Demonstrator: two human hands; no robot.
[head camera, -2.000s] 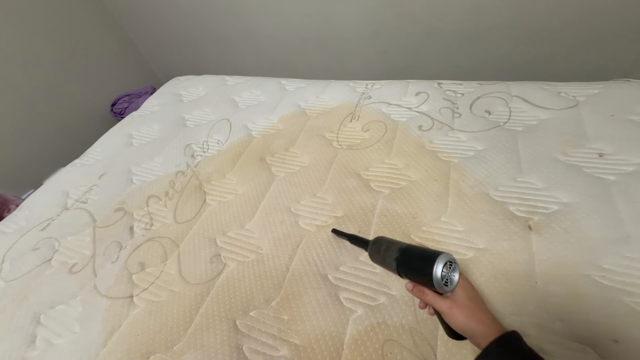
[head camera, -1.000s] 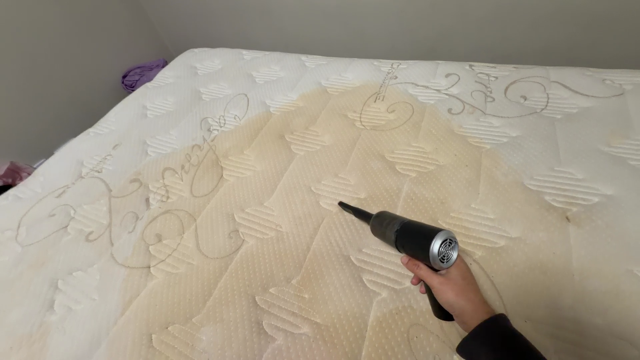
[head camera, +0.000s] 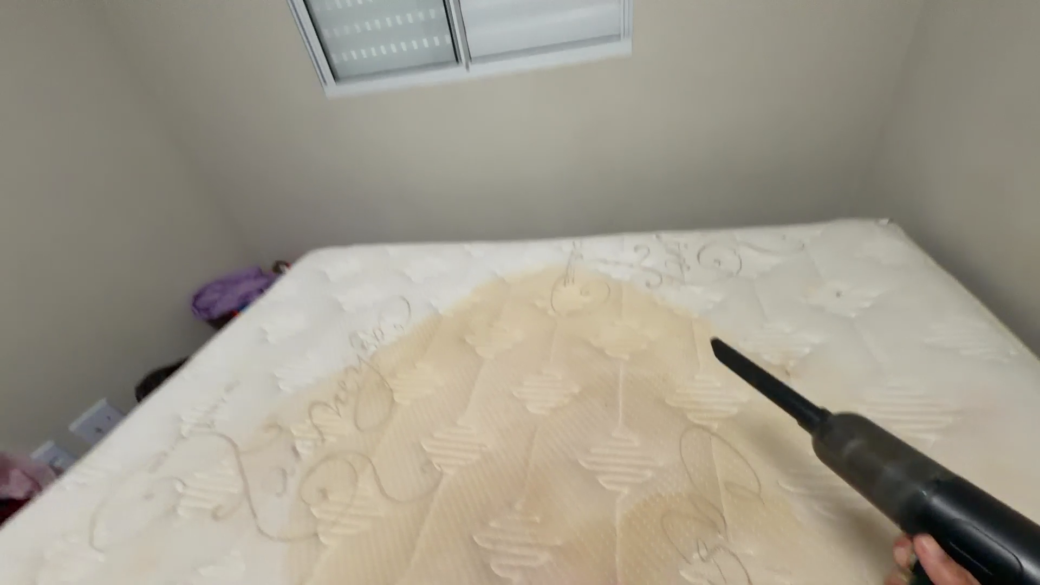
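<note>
My right hand (head camera: 930, 562), cut off by the lower right corner, grips a black handheld vacuum cleaner (head camera: 902, 479) with a smoky see-through front section. Its narrow crevice nozzle (head camera: 764, 382) points up and left over the right edge of a large yellowish-brown stain (head camera: 536, 455). Under it lies a white quilted mattress (head camera: 341, 280) with grey scroll lettering and wavy diamond stitching. Whether the nozzle tip touches the fabric, I cannot tell. My left hand is not in view.
Walls (head camera: 569, 162) stand behind and on both sides, with a sliding window (head camera: 463, 41) in the far one. Beyond the mattress's left edge are purple fabric (head camera: 231, 292), a dark item (head camera: 158, 378), wall plates (head camera: 96, 418) and pink cloth (head camera: 23, 475).
The view has lifted, bringing in the window and right wall. The vacuum cleaner's nozzle has moved from the middle of the stain to its right edge, still in my right hand.
</note>
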